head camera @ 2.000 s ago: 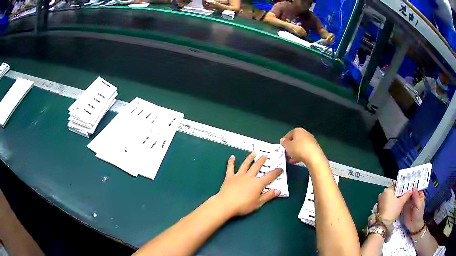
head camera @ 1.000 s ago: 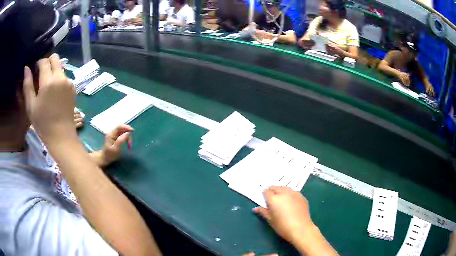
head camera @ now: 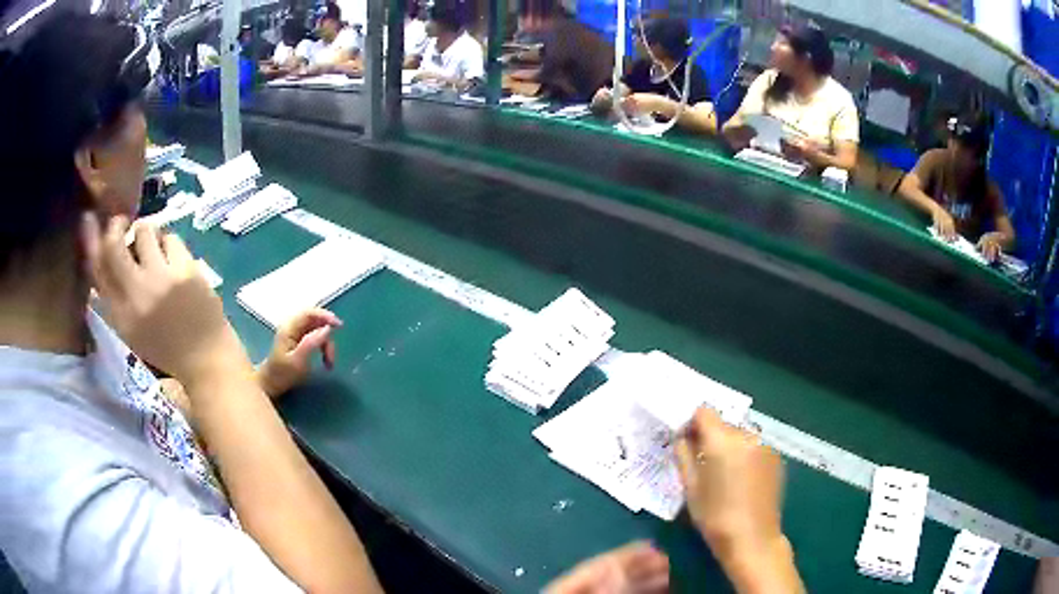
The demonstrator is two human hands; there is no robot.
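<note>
My right hand [head camera: 737,482] pinches the edge of a printed sheet [head camera: 653,458] and lifts it off the white sheet pile [head camera: 581,432]. The sheet is bent and slightly blurred. My left hand [head camera: 610,571] is low in the picture, cut off by the bottom edge. It holds nothing and its fingers point right. A narrow stack of folded leaflets [head camera: 894,524] with black dashes stands to the right of my right hand. A second narrow stack [head camera: 967,563] is beside it, cut off below.
A thick folded stack [head camera: 552,348] stands left of the sheets. A person in a grey shirt [head camera: 128,464] sits close at left, a hand raised to the head, near a white sheet pile [head camera: 308,279]. A pale tape strip [head camera: 447,284] runs along the bench. Several people sit beyond the dark conveyor [head camera: 720,279].
The view has swung left since the first frame. My right hand has gone from a leaflet to the sheet pile and now lifts a sheet. More of my left hand shows than one second ago.
</note>
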